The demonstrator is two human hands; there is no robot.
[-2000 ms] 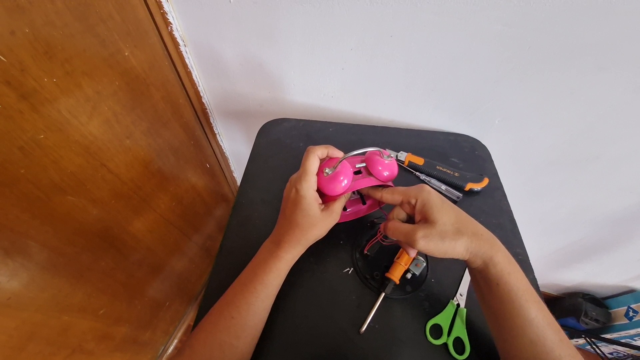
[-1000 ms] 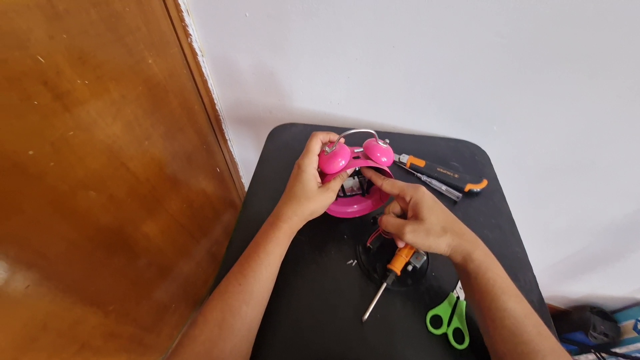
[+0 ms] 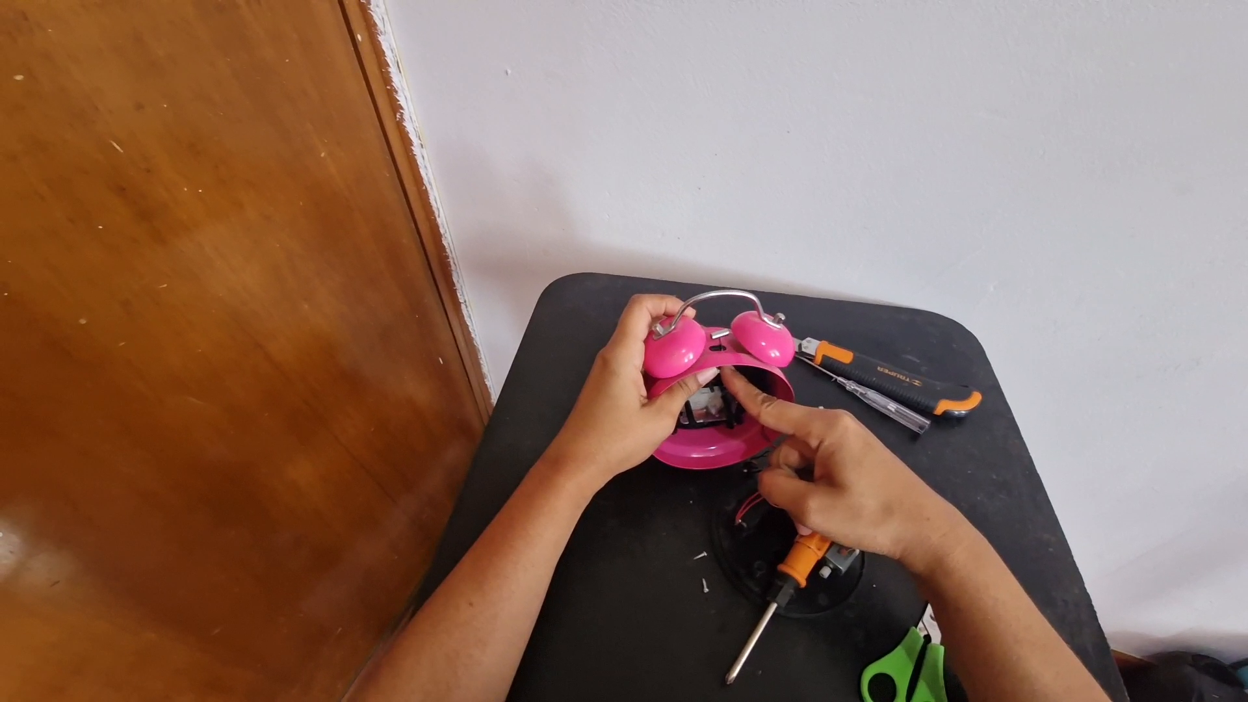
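Note:
My left hand (image 3: 624, 400) grips the left side of a pink twin-bell alarm clock housing (image 3: 707, 454), its thumb over the rim. The open round side faces me and shows a black frame and a pale part inside. My right hand (image 3: 848, 478) reaches its index finger into the opening near the top rim; its other fingers curl around the handle of an orange screwdriver (image 3: 801, 560), whose tip points down toward me. Below lies a round black clock back (image 3: 751, 575) with red wires, partly hidden by the hand and screwdriver.
A utility knife (image 3: 897, 380) and a clear-handled tester screwdriver (image 3: 882, 404) lie to the right on the black tabletop (image 3: 604, 604). Two small screws (image 3: 704, 585) are left of the clock back. Green-handled scissors (image 3: 907, 673) lie at the lower right. A white wall stands behind, a wooden door left.
The clock housing has turned from a tilted pose so that its open round side faces me. My right index finger remains at the housing, and the screwdriver stays with my right hand.

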